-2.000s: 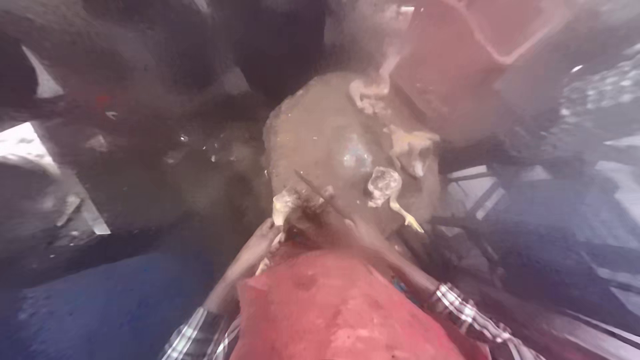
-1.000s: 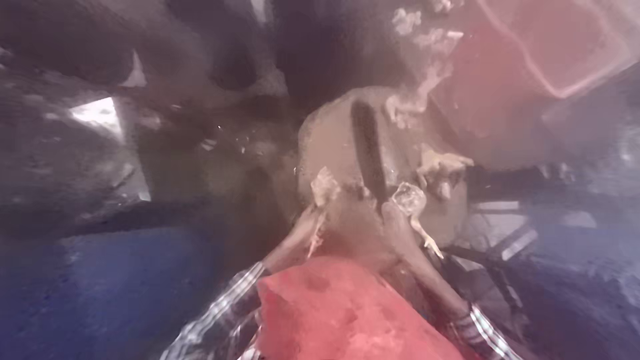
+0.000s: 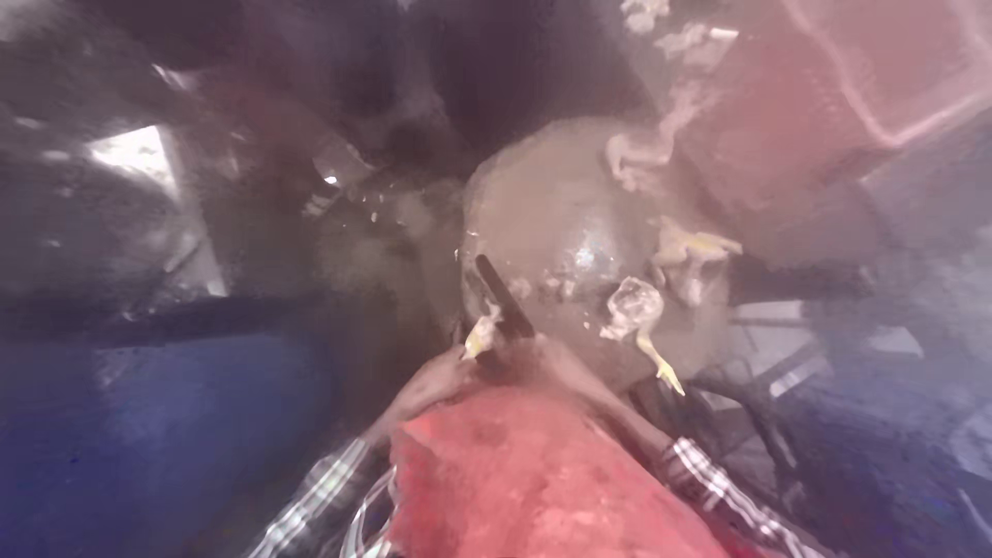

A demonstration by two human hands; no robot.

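Observation:
A round, wet chopping block (image 3: 542, 186) stands in front of me. My left hand (image 3: 457, 364) is at its near left edge, closed on a pale poultry piece with a yellow part (image 3: 482, 333). My right hand (image 3: 539, 353) grips a dark-bladed knife (image 3: 502, 291), whose blade points up and left, right beside that piece. The fingers of both hands are blurred. On the right of the block lie a poultry leg with a yellow foot (image 3: 637, 310) and another pale piece with yellow feet (image 3: 694, 252). A further pale piece (image 3: 639, 159) lies at the block's upper right.
Pale pieces (image 3: 694, 43) lie at the upper right beside a red container or sheet (image 3: 899, 139). Blue surfaces (image 3: 155, 418) flank me on the left and right. Dark metal bars (image 3: 759, 426) stand right of the block. A red apron (image 3: 535, 480) covers my front.
The knife was upright over the block one second ago; now its blade is lower and slants left, near the piece at my left hand. My right hand has moved left, toward my left hand.

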